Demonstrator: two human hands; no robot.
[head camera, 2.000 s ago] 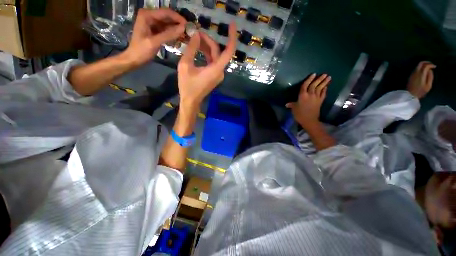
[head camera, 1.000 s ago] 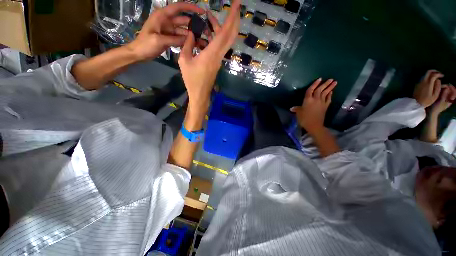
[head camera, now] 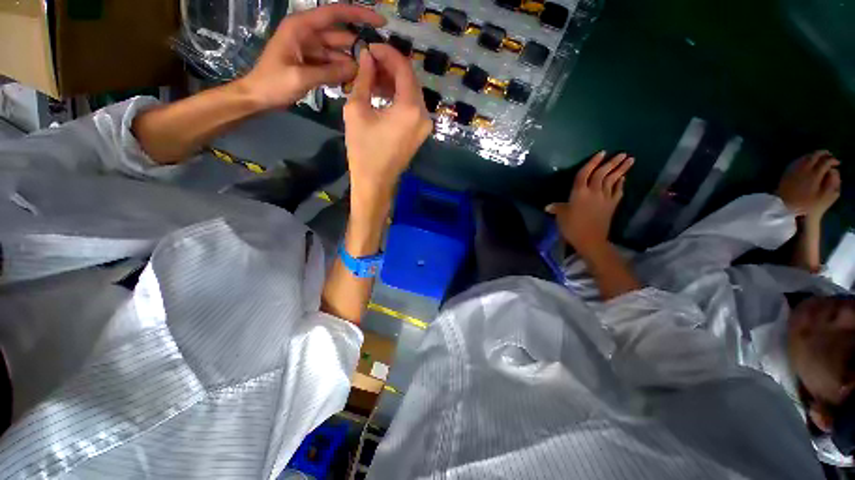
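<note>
My right hand rests palm down on the green bench mat, fingers slightly apart, holding nothing. My left hand is not in view. A shiny clear strip with a dark middle lies flat to the right of my right hand. A clear tray with rows of dark square modules with gold parts lies up and left of my hand. A person on my left pinches a small dark part between the fingers of both hands over the tray's left side.
The person on my left wears a blue wristband. A brown carton and clear plastic piece are at top left. A blue stool stands below the bench edge, cartons behind it. Another person's hands are at right.
The left person's hands have brought their fingertips closer together and turned the small part. The right person's hands have come together. My right hand stays on the mat; the view has shifted slightly.
</note>
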